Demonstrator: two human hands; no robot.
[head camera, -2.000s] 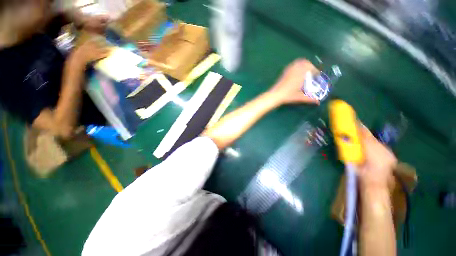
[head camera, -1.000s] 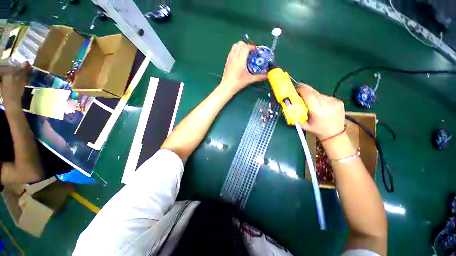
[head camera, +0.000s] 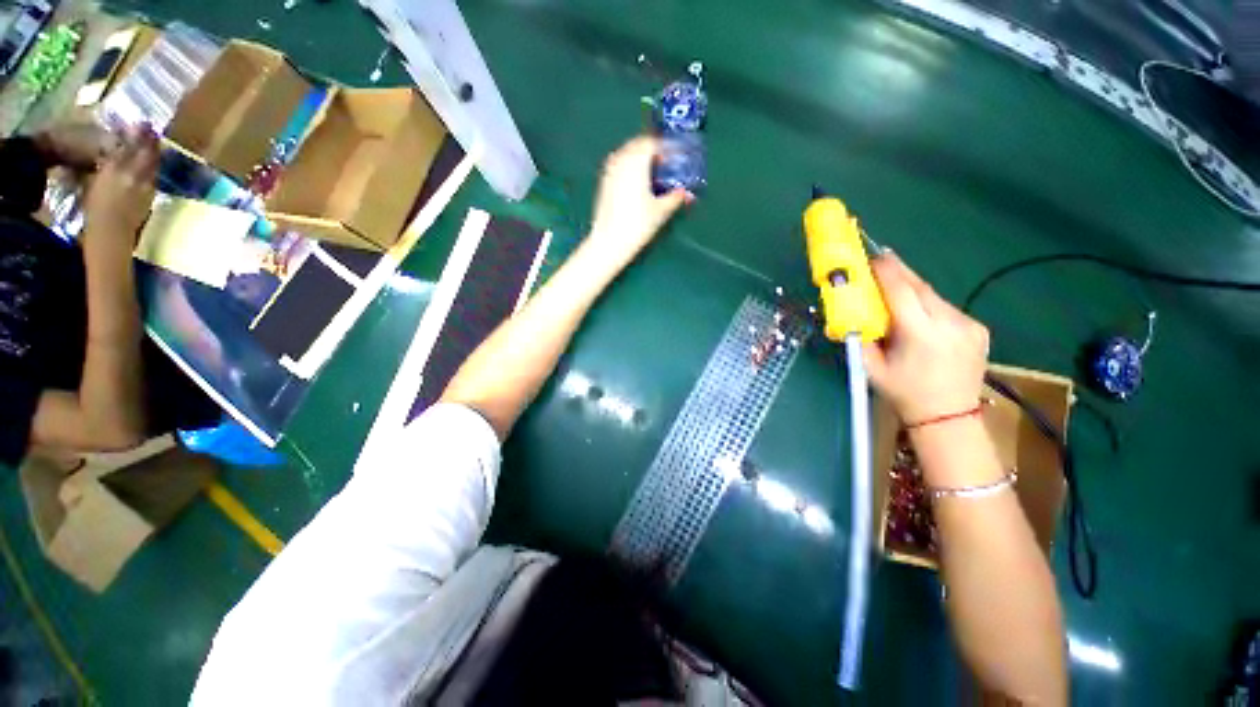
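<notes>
My left hand (head camera: 633, 196) holds a round dark-blue unit (head camera: 679, 166) by its left side, slightly blurred. A second round blue unit (head camera: 681, 105) with a short pale-tipped wire is just beyond it; whether they touch is hard to tell. My right hand (head camera: 923, 339) grips the yellow hot glue gun (head camera: 846, 274), its dark nozzle pointing away from me. A long translucent glue stick (head camera: 855, 525) trails from its back. The gun is apart from the units. The perforated strip (head camera: 705, 435) lies between my forearms, with small red wired components (head camera: 774, 336) at its far end.
A cardboard box (head camera: 1025, 456) of red wired parts is partly under my right wrist. Black cord (head camera: 1078, 263) loops at right near another blue unit (head camera: 1117, 366). A black board strip (head camera: 484, 297), white post (head camera: 463, 90), open boxes (head camera: 362, 173) and a person's arm (head camera: 118, 263) are at left.
My left hand has moved away from the gun, with the held unit now near another unit. The gun's nozzle has parted from the held unit, and the gun is more upright in view.
</notes>
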